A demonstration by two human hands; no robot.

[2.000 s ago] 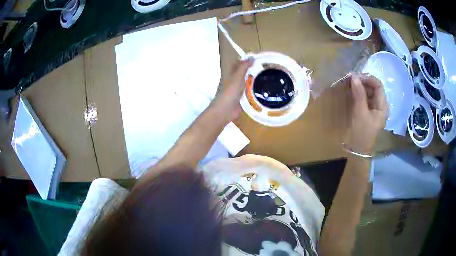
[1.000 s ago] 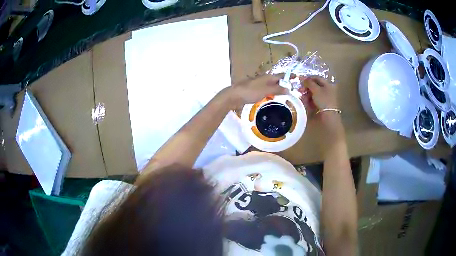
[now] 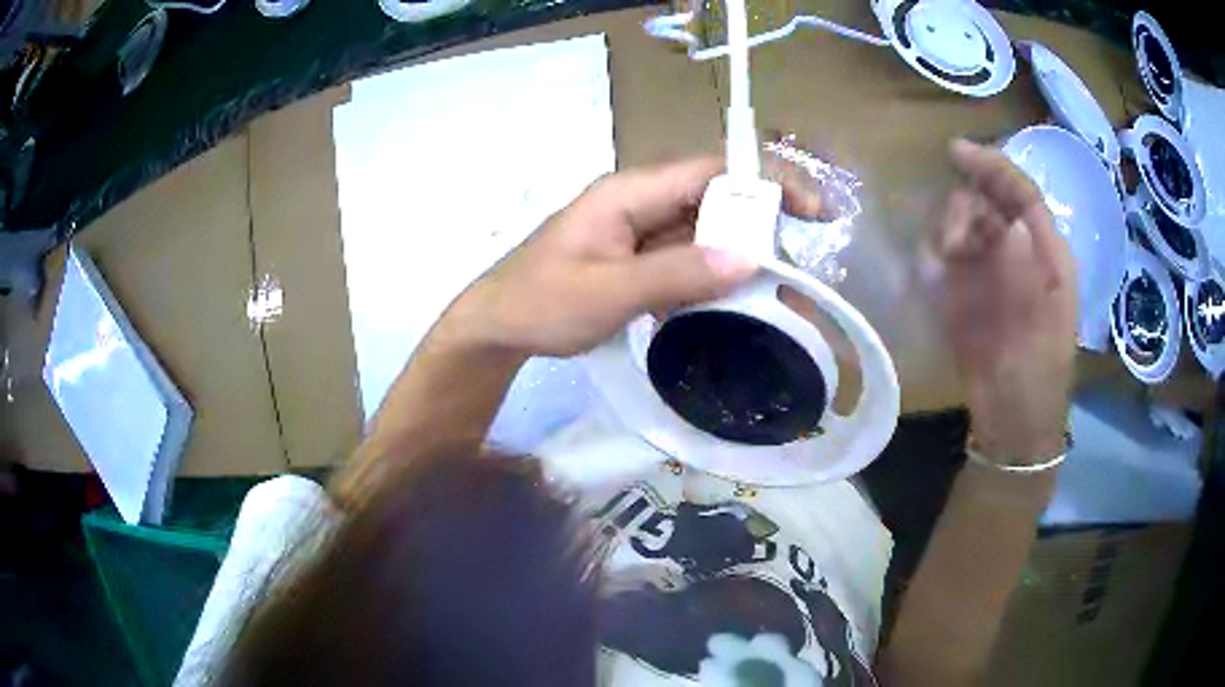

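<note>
My left hand (image 3: 611, 262) grips the white block (image 3: 738, 219) at the edge of the display unit (image 3: 738, 377), thumb on top. The unit is a white ring with curved slots around a glossy black disc, tilted above the bench near my body. A white power lead (image 3: 736, 81) runs up from the block. My right hand (image 3: 1001, 255) is raised to the right of the unit, blurred, fingers apart, with nothing seen in it. Crinkled clear film (image 3: 824, 212) shows behind my left fingertips.
White paper sheets (image 3: 477, 201) lie at centre left. A white slab (image 3: 108, 389) is far left. At right are a bowl-shaped cover (image 3: 1081, 222), a slotted disc (image 3: 948, 43) and stacked units (image 3: 1166, 172). A dark green surface (image 3: 269, 61) borders the bench at the back.
The unit has come up closer to the camera and tilted, with its lead now stretched upward. My right hand has moved away from the unit's block to the right.
</note>
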